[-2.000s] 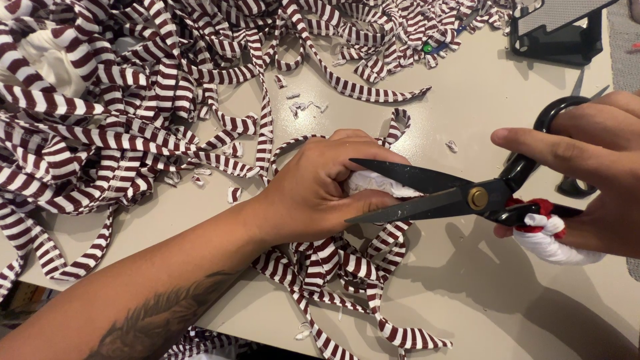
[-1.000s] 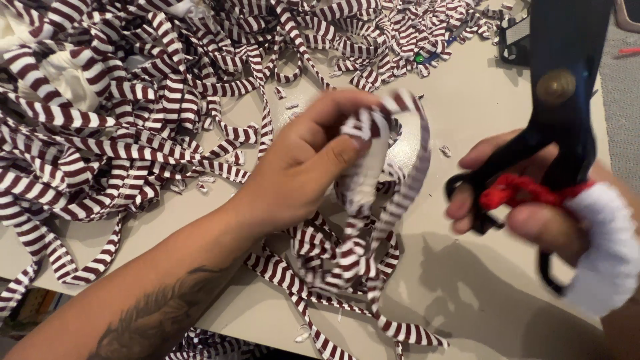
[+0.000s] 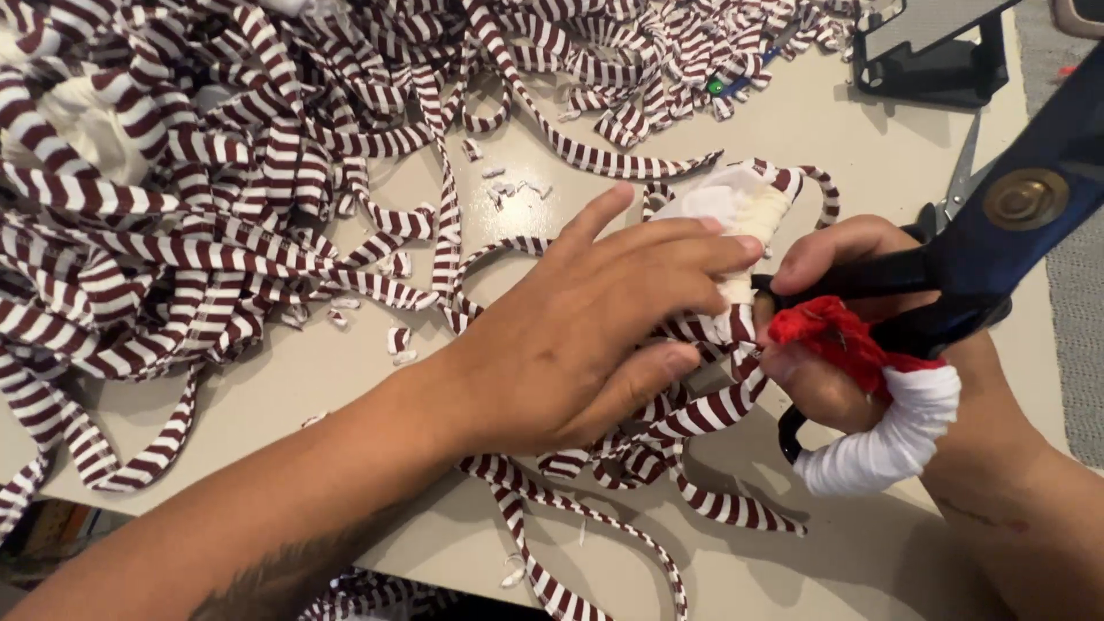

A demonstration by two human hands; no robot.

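Observation:
My left hand (image 3: pixel 595 336) lies palm down with fingers spread, its fingertips against a bunched piece of white and cream fabric (image 3: pixel 733 203) with striped ends. Large black scissors (image 3: pixel 975 233) are in my right hand (image 3: pixel 854 345), blades pointing up to the right; one handle is wrapped in white and red cloth (image 3: pixel 880 440). The right fingertips also touch the striped fabric beside the bundle. Maroon and white striped strips (image 3: pixel 707 414) trail below both hands. Whether the left hand grips the fabric is unclear.
A large heap of striped fabric strips (image 3: pixel 241 172) covers the upper left of the table (image 3: pixel 871 552). Short striped pieces (image 3: pixel 673 52) are piled at the top. A black stand (image 3: pixel 931 60) is at the upper right, with smaller scissors (image 3: pixel 957 190) below it. Small scraps (image 3: pixel 517 190) lie about.
My left hand, earlier closed on the fabric, has opened out over it. The large scissors have swung from pointing left at the bundle to pointing up right, and my right hand has moved to the fabric.

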